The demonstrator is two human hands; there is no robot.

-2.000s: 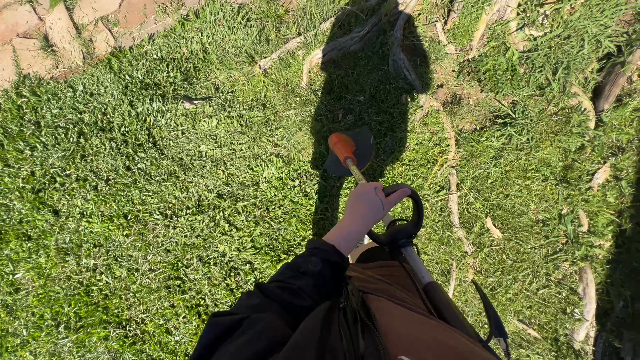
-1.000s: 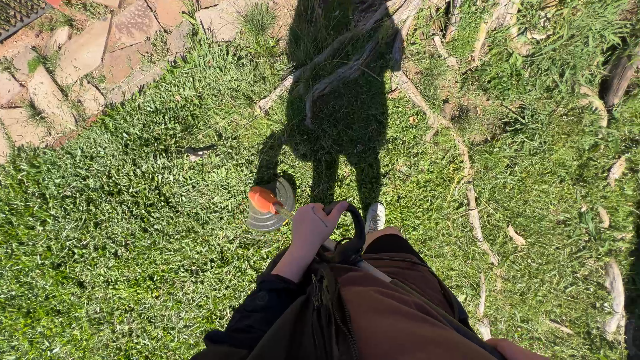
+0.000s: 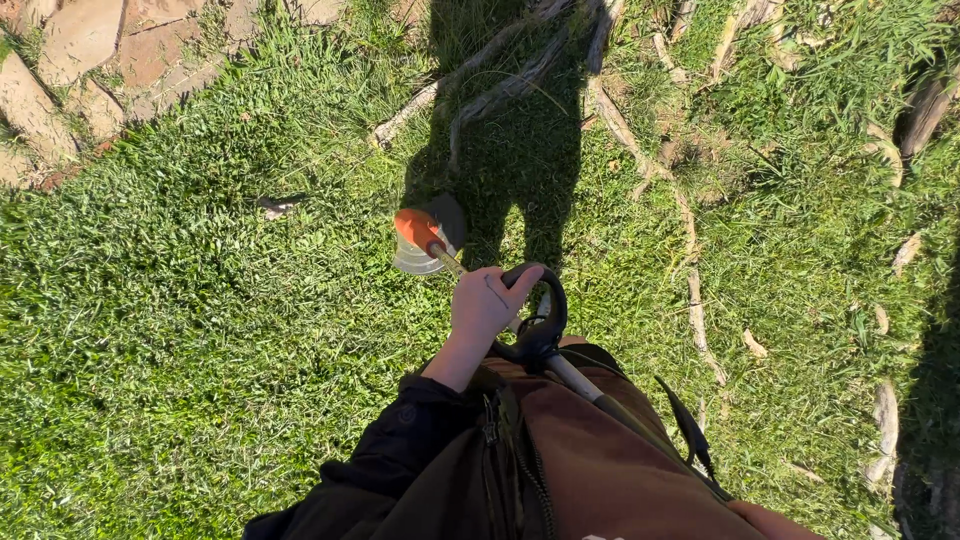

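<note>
My left hand (image 3: 487, 304) is closed around the black loop handle (image 3: 555, 311) of a string trimmer. From there the trimmer's shaft (image 3: 574, 377) runs back along my right side, and forward to an orange head (image 3: 418, 229) with a rounded guard (image 3: 420, 259) over the grass. Of my right hand, only a strip of skin (image 3: 769, 520) shows at the bottom edge, beside the rear of the shaft; its fingers are hidden. A black strap (image 3: 686, 424) hangs by the shaft. Part of a shoe (image 3: 544, 302) is visible behind the handle.
Grass (image 3: 225, 337) covers most of the ground. Exposed tree roots (image 3: 694, 277) run along the right and across the top. Flagstones (image 3: 82, 41) lie at the upper left. A small light piece of debris (image 3: 276, 208) lies in the grass, and my shadow (image 3: 517, 142) stretches ahead.
The trimmer head has swung left and then back right, over the grass. My left hand has kept its grip on the loop handle. The view has shifted somewhat.
</note>
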